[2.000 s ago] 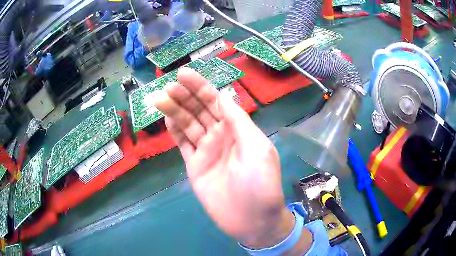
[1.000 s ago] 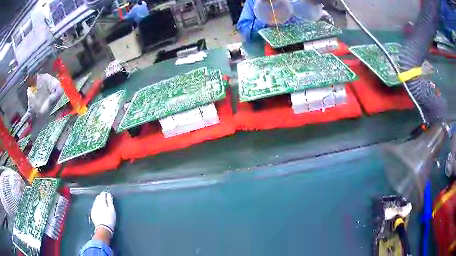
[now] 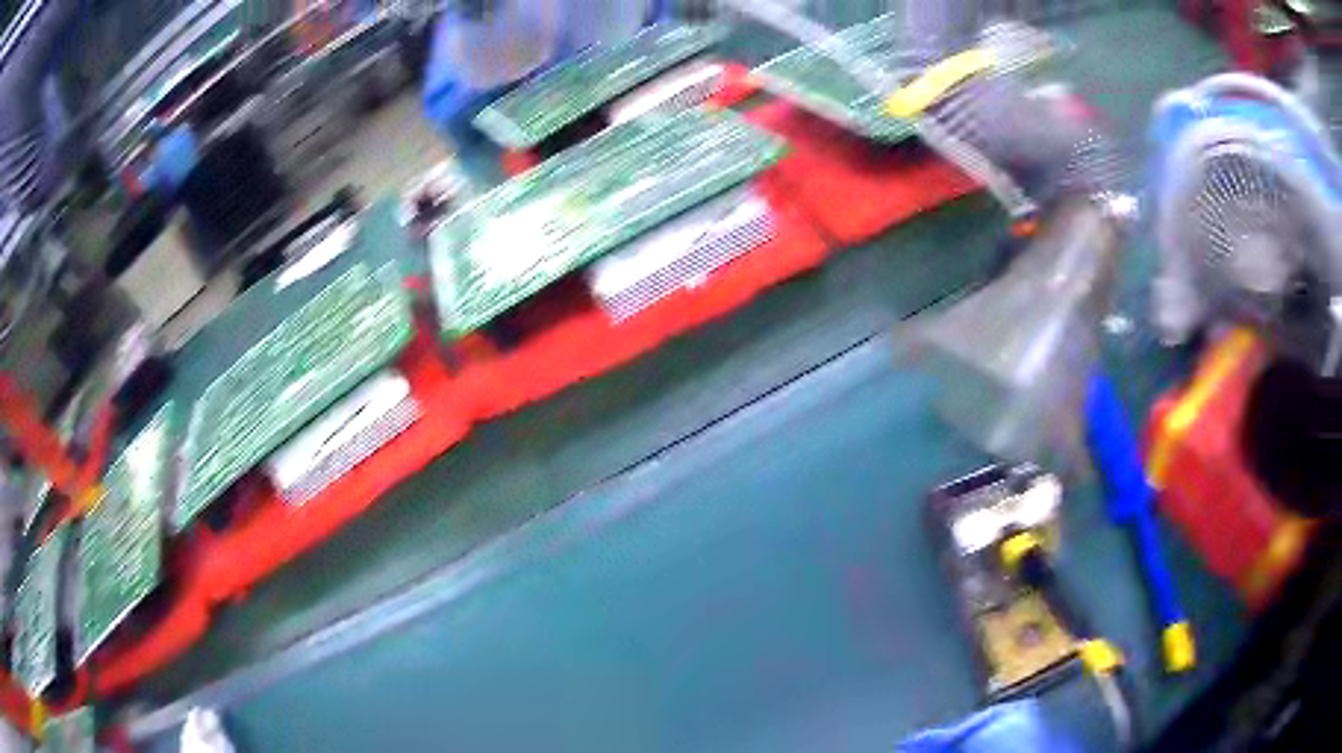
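Note:
The frame is blurred. Only the fingertips of my left hand (image 3: 203, 731), in a white glove, show at the bottom left edge; the rest is cut off. My right hand is out of the picture; only its blue sleeve (image 3: 993, 731) shows at the bottom edge. The soldering iron (image 3: 1030, 559), black with yellow bands, rests in its stand (image 3: 1016, 625) above that sleeve. A blue tool (image 3: 1133, 500) with a yellow end lies to the right of the stand. The green bench (image 3: 618, 618) runs between the glove and the stand.
Several green circuit boards (image 3: 589, 221) with silvery heatsinks (image 3: 684, 253) sit on red pads (image 3: 515, 375) beyond the bench seam. A translucent fume hood (image 3: 1023, 346) hangs behind the stand. A blue-white fan (image 3: 1244, 206) and a red box (image 3: 1222, 456) stand far right. A blue-clothed person (image 3: 478, 59) is opposite.
The view swung left and back right. My bare right hand, raised open in the oldest frame, is out of view. My left glove, fully visible one second ago, is now mostly cut off.

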